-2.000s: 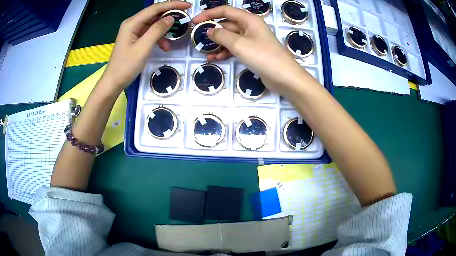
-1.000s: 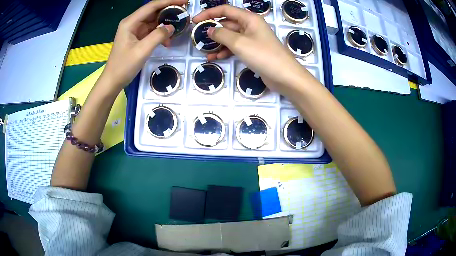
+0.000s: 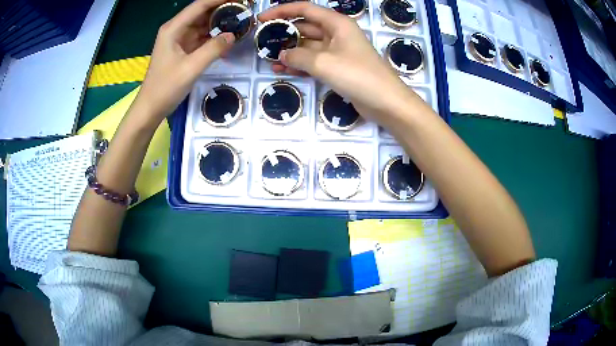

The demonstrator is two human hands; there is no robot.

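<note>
My left hand [image 3: 186, 57] holds a round gold-rimmed smartwatch unit [image 3: 230, 21] by its edge at the top of the view. My right hand [image 3: 331, 51] holds a second unit [image 3: 277, 39] beside it, thumb at its lower rim. Both screens are dark with faint small text and have white pull tabs. The two units are close, above the upper left pockets of the white blister tray [image 3: 311, 143]. Other units lie one to a pocket, such as a dark one [image 3: 219, 163] at the lower left. My right hand and forearm hide part of the tray.
The tray sits in a dark blue tray box [image 3: 304, 213]. A second tray box [image 3: 520, 90] stands at upper right. Clipboard form [image 3: 50, 203] and yellow paper [image 3: 154, 162] lie left. Two black squares [image 3: 302, 273], a blue square [image 3: 365, 271], a record sheet [image 3: 425, 270] and a grey-beige strip [image 3: 304, 316] lie nearer.
The unit in my right hand has moved slightly up and turned, showing more of its screen. The unit in my left hand has shifted up and left, and its tabs now sit differently.
</note>
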